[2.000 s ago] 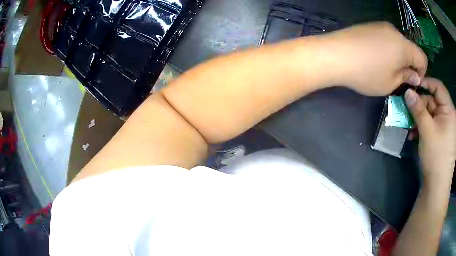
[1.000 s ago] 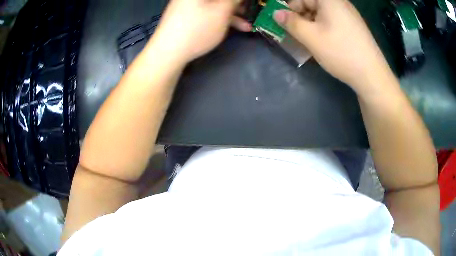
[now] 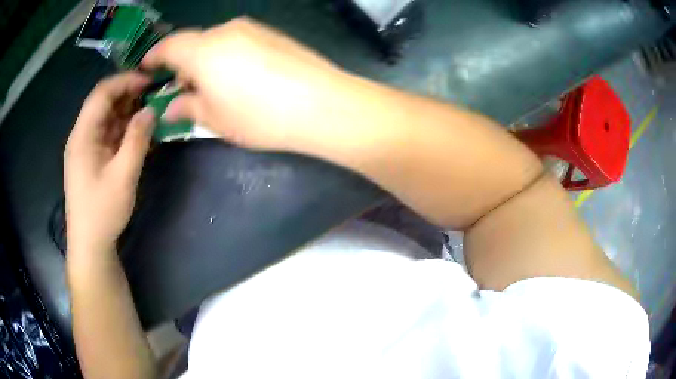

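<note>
A green circuit board (image 3: 172, 122) with a white-silver part at one end is held between both hands at the upper left, above the dark mat. My left hand (image 3: 111, 141) grips its left side with thumb and fingers. My right hand (image 3: 230, 81) holds it from the right, with its fingertips close to my left fingertips. Both hands are blurred and the fingers hide much of the board. A stack of circuit boards (image 3: 127, 29), green with pale edges, stands just beyond my hands.
The dark bench mat (image 3: 244, 215) lies under my hands. A glossy black tray (image 3: 30, 326) shows at the lower left edge. Blurred dark and silver items (image 3: 385, 18) lie at the top. A red stool (image 3: 602, 129) stands on the grey floor at right.
The view has swung to the right, so the tray is now at the lower left and the red stool shows more. The hands remain together around the green board, now at the upper left.
</note>
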